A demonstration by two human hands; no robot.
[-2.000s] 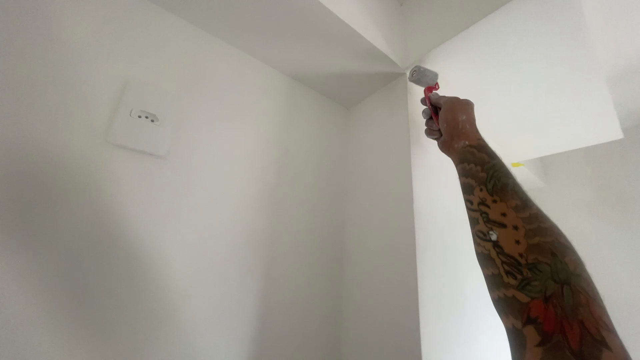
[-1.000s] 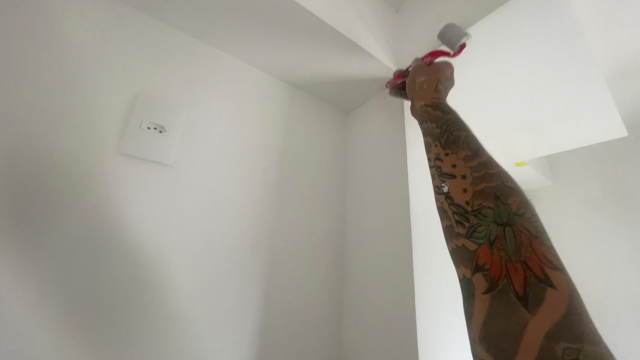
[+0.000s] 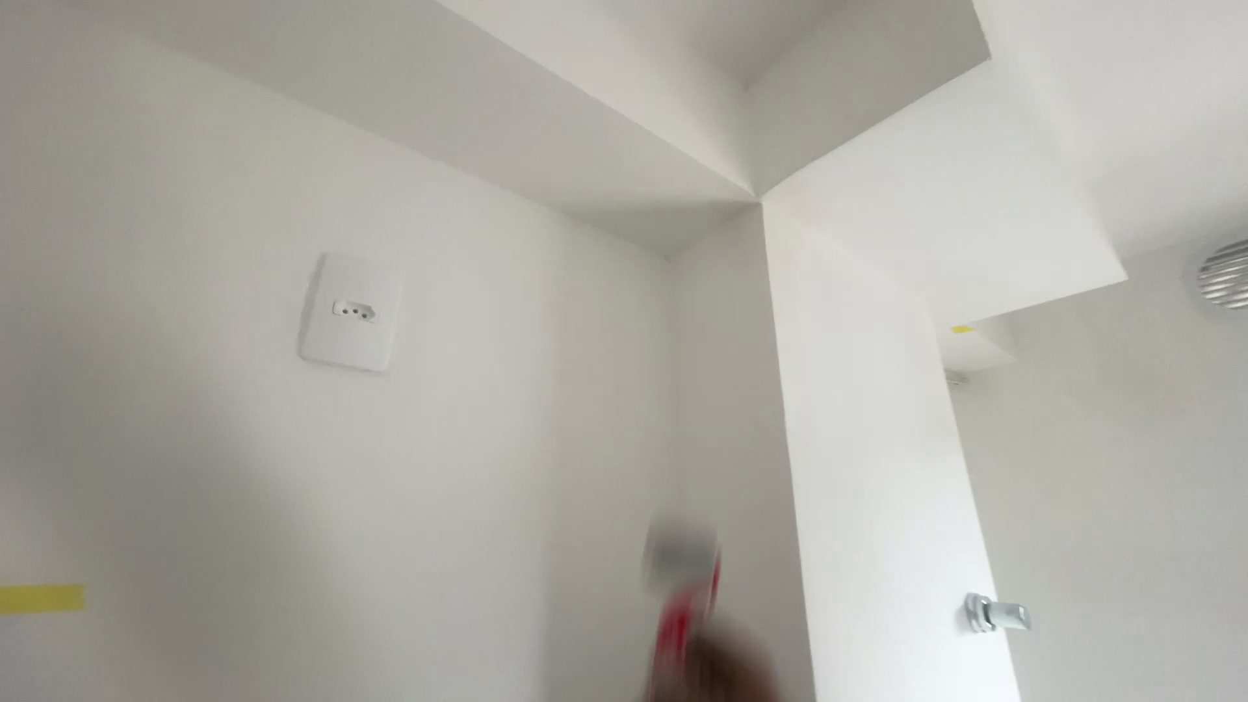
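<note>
At the bottom edge of the head view, right of centre, my right hand is blurred and partly cut off. It is closed on the red handle of a mini paint roller, whose short grey sleeve points up. The roller is in front of the narrow white wall section beside the inner corner; whether it touches the wall cannot be told. Above it, the white walls meet a boxed ceiling beam. My left hand is out of view.
A white socket plate is on the left wall, with yellow tape lower down. A metal fitting projects from the white pillar's edge at right. A round vent sits at the far right.
My right hand has come down with the roller from the upper corner by the beam to the bottom of the view. The forearm, visible earlier, is now out of sight. The view has shifted somewhat.
</note>
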